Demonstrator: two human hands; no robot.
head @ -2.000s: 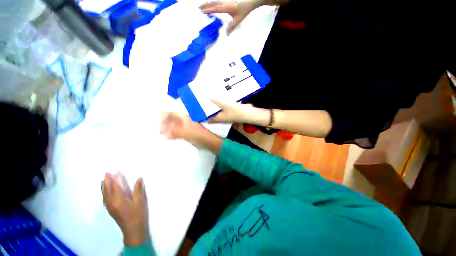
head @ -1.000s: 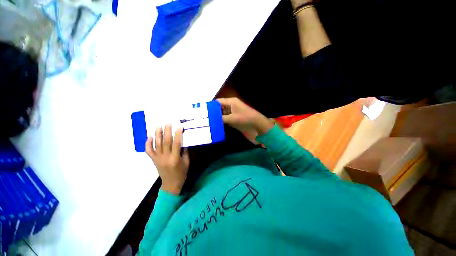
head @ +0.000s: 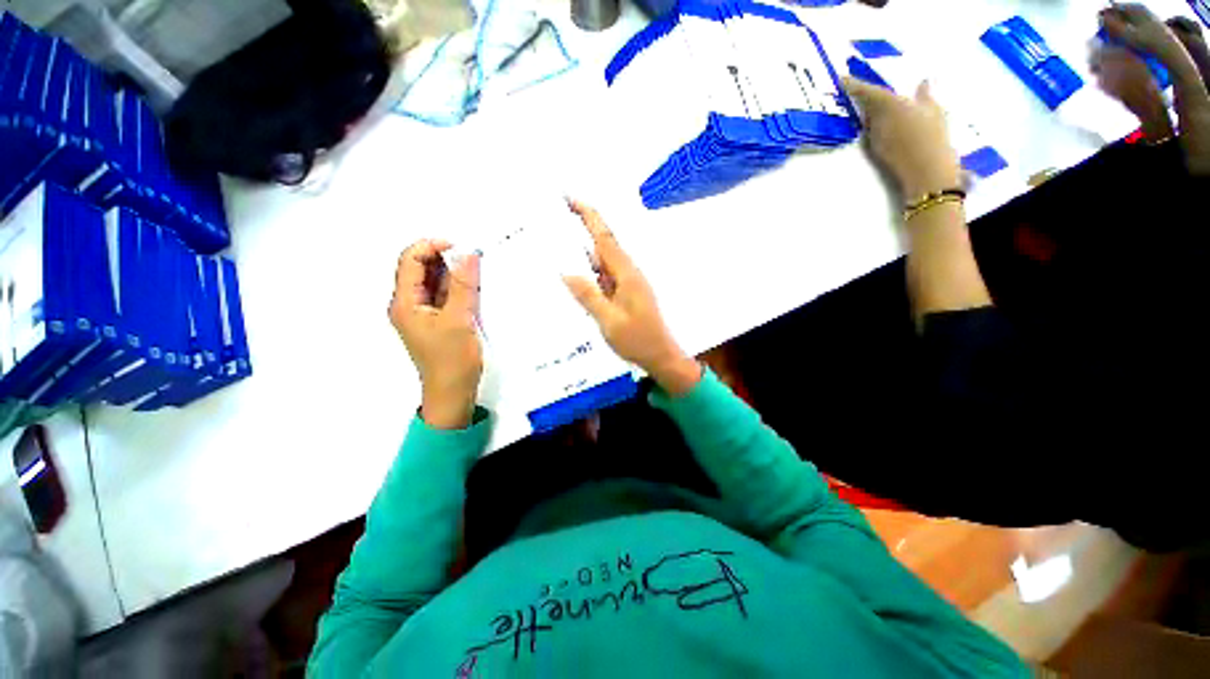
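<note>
A white retail box (head: 537, 318) with small print and a blue near end lies slanted between my hands, its near end at the table's front edge. Its white face blends into the bright table, so its far end is unclear. My left hand (head: 445, 325) is at the box's left side, fingers curled and thumb against its far left part. My right hand (head: 626, 303) is at the right side, fingers and thumb spread, with no firm grip visible.
Tall rows of blue-sided boxes (head: 146, 299) stand left, near a phone (head: 39, 478). A fanned box stack (head: 750, 100) lies far right, beside another person's hand (head: 909, 139). A black bag (head: 285, 93) and blue-edged cloth (head: 484, 66) lie at the back.
The view has swung left. The box has turned from lying crosswise to pointing away from me, print replacing the cable picture. My right hand has left its blue end; my left hand has moved to its far left part.
</note>
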